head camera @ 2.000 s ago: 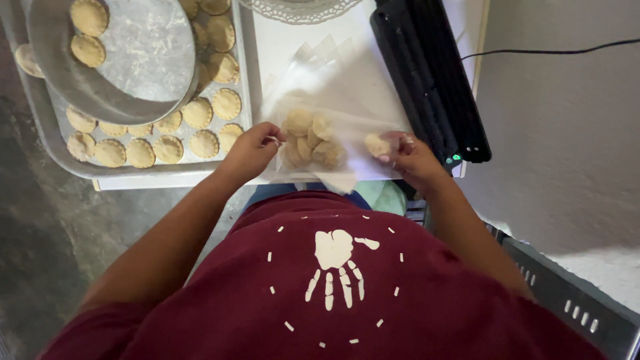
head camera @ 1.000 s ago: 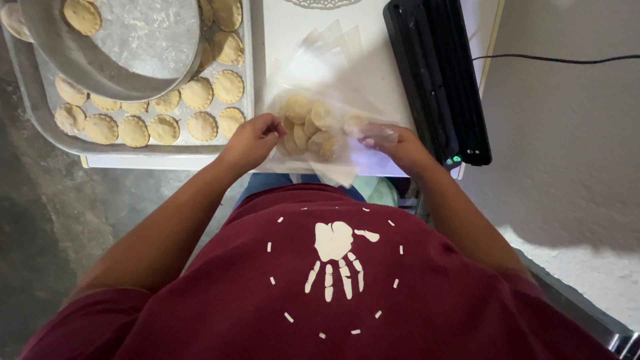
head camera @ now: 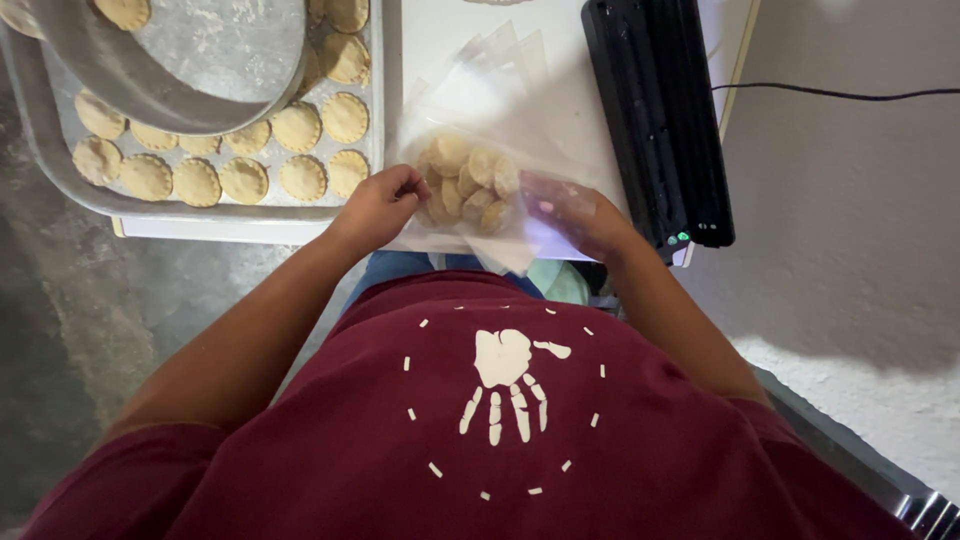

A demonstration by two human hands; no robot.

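A clear plastic bag [head camera: 469,184] with several round crimped dough pastries in it lies near the front edge of the white table. My left hand [head camera: 386,202] pinches the bag's left side between thumb and fingers. From the right, my right hand [head camera: 574,214] reaches inside the bag's mouth, its fingers seen through the film beside the pastries; no pastry shows in it. More flat clear bags [head camera: 502,67] lie fanned out behind the filled one. To the right is a black vacuum sealer [head camera: 660,120] with green lights at its near end.
A metal baking tray [head camera: 377,112] with rows of crimped pastries [head camera: 244,180] is at the left, and a round metal pan [head camera: 172,124] rests over it. A black cord [head camera: 825,94] runs right from the sealer. The table's front edge [head camera: 225,229] lies before my torso.
A pastry that was in my right hand, at the bag's mouth, is now no longer in it. The right hand has moved further into the bag. My left hand keeps its hold.
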